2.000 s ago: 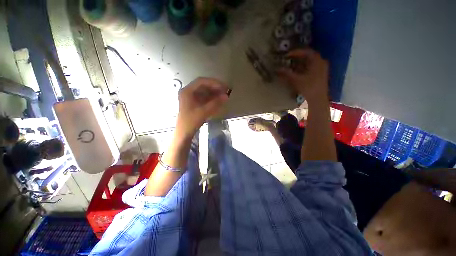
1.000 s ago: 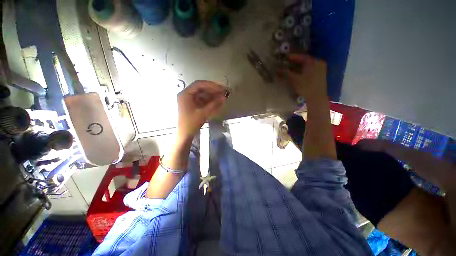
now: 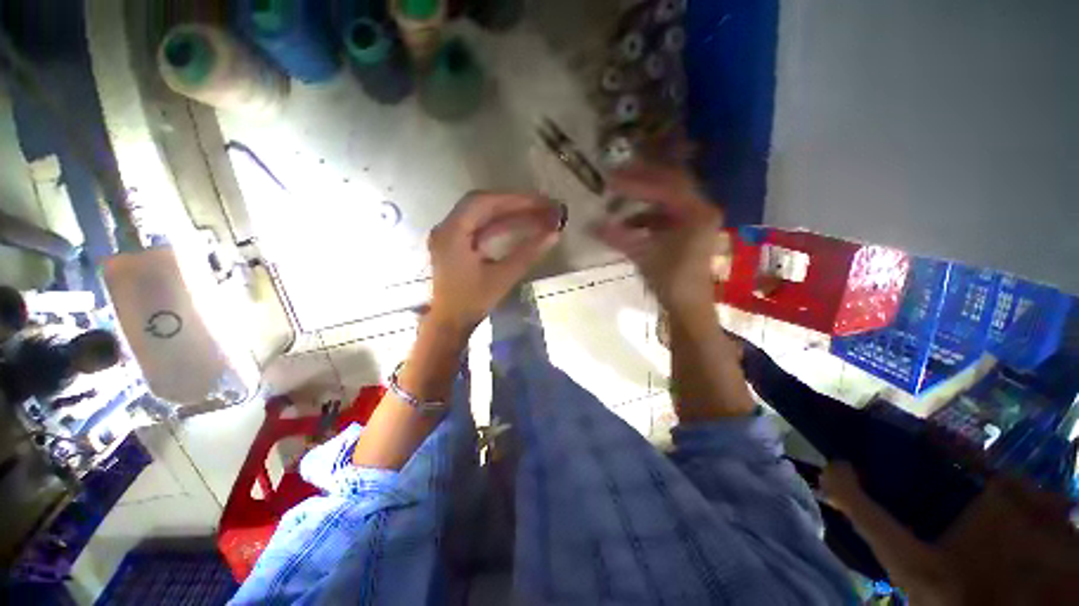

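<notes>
My left hand, with a bracelet at its wrist, pinches a small dark piece between thumb and fingertips; it is too small to name. My right hand is blurred, just right of the left one, fingers bent; whether it holds anything cannot be told. Thread snips lie on the pale table above and between the hands. Bobbins lie in a group beside the table's blue edge.
Thread cones stand at the back left. A white unit with a power symbol and machine parts are at left. Red crates are below left and at right, beside blue crates. Another person's arm shows at lower right.
My right hand has moved left and down from beside the bobbins, closer to my left hand. My left hand still pinches the small dark piece. The view has shifted, and the other person has moved.
</notes>
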